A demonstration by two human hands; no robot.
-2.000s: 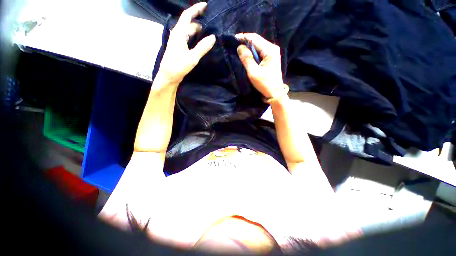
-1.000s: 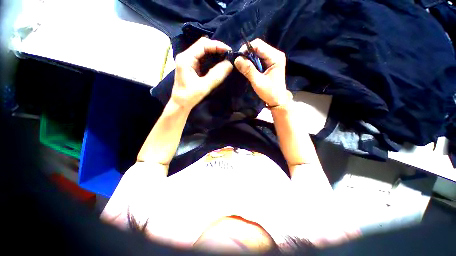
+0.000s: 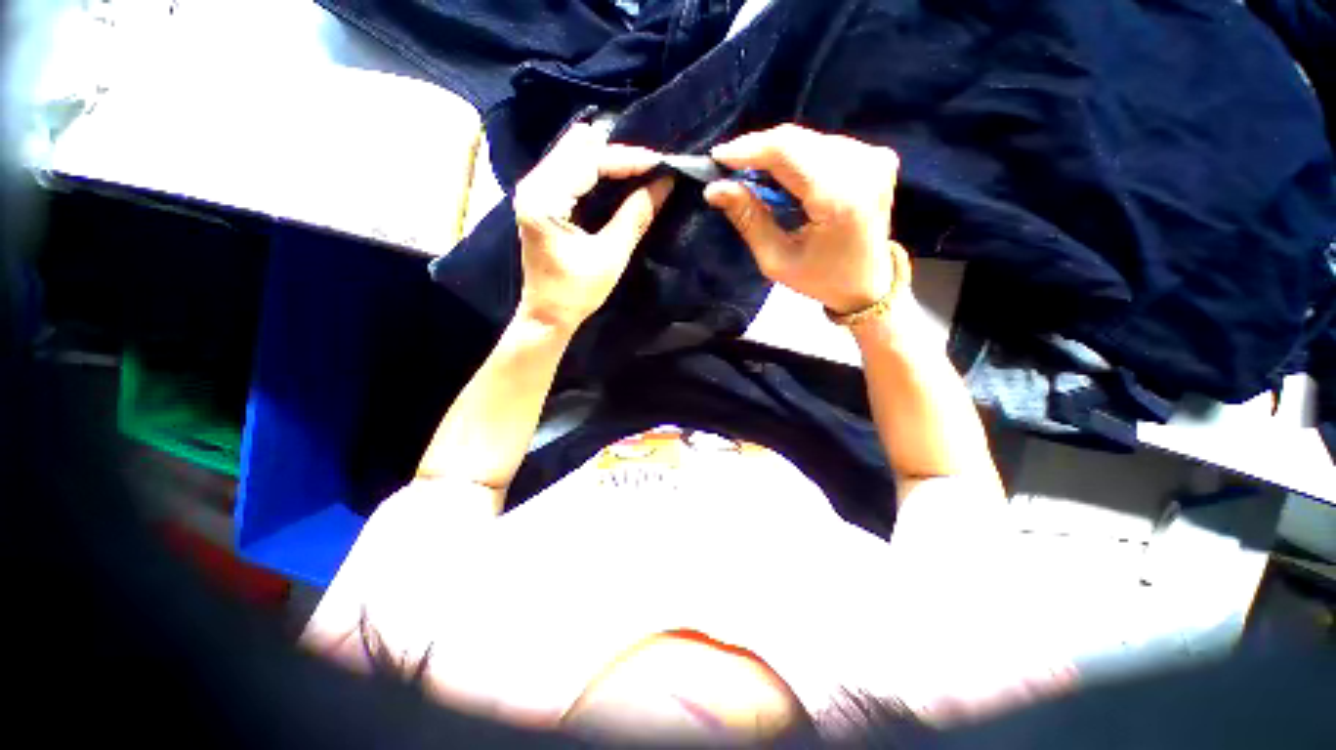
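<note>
A dark navy denim garment [image 3: 703, 88] covers the table in front of me and hangs over my lap. My left hand [image 3: 574, 220] pinches its edge between thumb and forefinger. My right hand [image 3: 821, 213] is close beside it, with thread snips [image 3: 768, 191] with a blue grip held in the palm and fingers. A small pale grey piece of cloth shows between the two hands' fingertips. The blades are hard to make out. Any thread ends are too small to see.
A white table [image 3: 279, 132] shows at the left, with pale tangled scraps [image 3: 66, 88] at its far left. A blue bin [image 3: 301, 425], a green crate [image 3: 176, 410] and a red crate [image 3: 220, 564] stand below. More dark denim [image 3: 1084, 191] lies at the right.
Both hands have drawn together from farther apart, and the right hand has since shifted slightly right. The pale grey cloth now shows between the fingertips. More white table shows at the left.
</note>
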